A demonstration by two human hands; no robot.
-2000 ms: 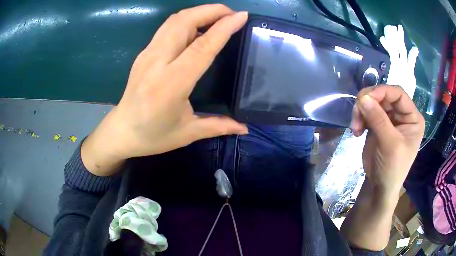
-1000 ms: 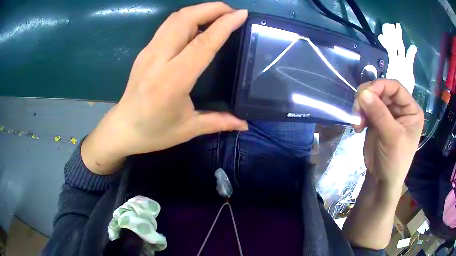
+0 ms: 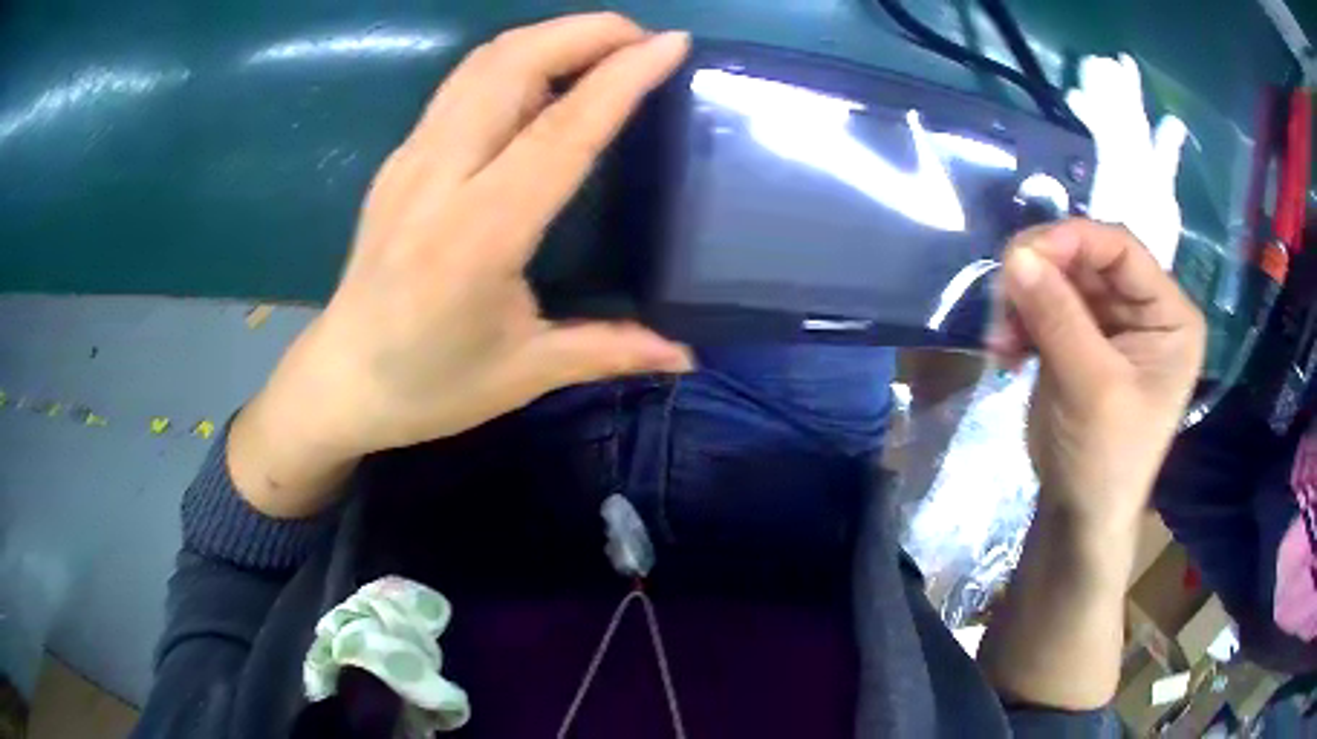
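Note:
The black handheld display unit (image 3: 838, 217) lies face up at the bench's near edge, partly over my lap, its screen to the left and dial (image 3: 1041, 195) to the right. A clear shiny film (image 3: 961, 296) seems to lie over the screen with bright curved glare. My left hand (image 3: 491, 238) grips the unit's left end, thumb at the lower edge, fingers at the upper edge. My right hand (image 3: 1098, 311) pinches the film's lower right corner between thumb and forefinger, covering part of the unit. The picture is slightly blurred.
A white glove (image 3: 1134, 152) lies on the dark green bench (image 3: 174, 173) beyond the unit's right end. Black cords (image 3: 997, 58) run at the top. A red-handled tool (image 3: 1290, 173) is at the right edge. Shiny clear packaging (image 3: 975, 498) lies beside my right leg.
The unit and both hands have shifted slightly left in the picture. The glare on the film has changed shape. My right hand keeps its pinch at the corner.

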